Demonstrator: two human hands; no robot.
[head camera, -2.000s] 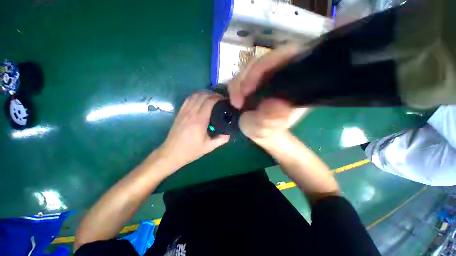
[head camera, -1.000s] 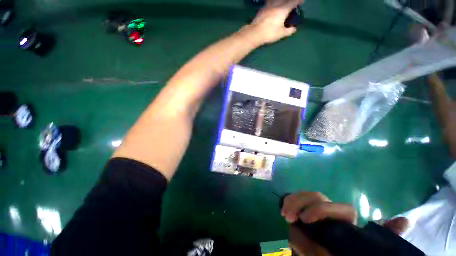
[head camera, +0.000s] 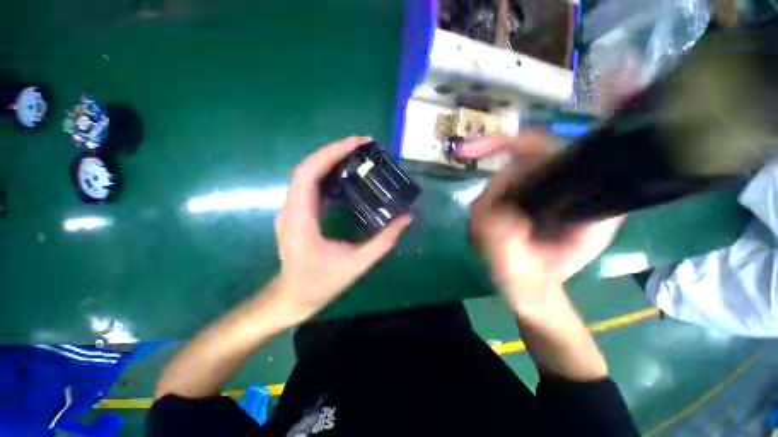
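My left hand (head camera: 311, 226) holds a glossy black cylindrical unit (head camera: 375, 186), tilted, with a small yellowish mark on its side, above the green bench. My right hand (head camera: 533, 230) is blurred and grips the thick black electric screwdriver (head camera: 597, 175), whose tan rear part is at the upper right. Its front end is at the brass-coloured pickup block (head camera: 478, 126) of the white, blue-sided screw feeder (head camera: 499, 72). The driver bit is hidden or too blurred to tell.
At left on the green bench (head camera: 213, 111) lie an open circuit board part (head camera: 88, 126) and white-faced round parts (head camera: 94, 177). A clear plastic bag (head camera: 674, 30) and a blue-handled tool (head camera: 570, 128) are beyond the feeder. A person's pale sleeve (head camera: 721, 277) is at right.
My left hand has come back from the far side with a black unit in it. My right hand has brought the screwdriver forward to the feeder's near end. The view has shifted.
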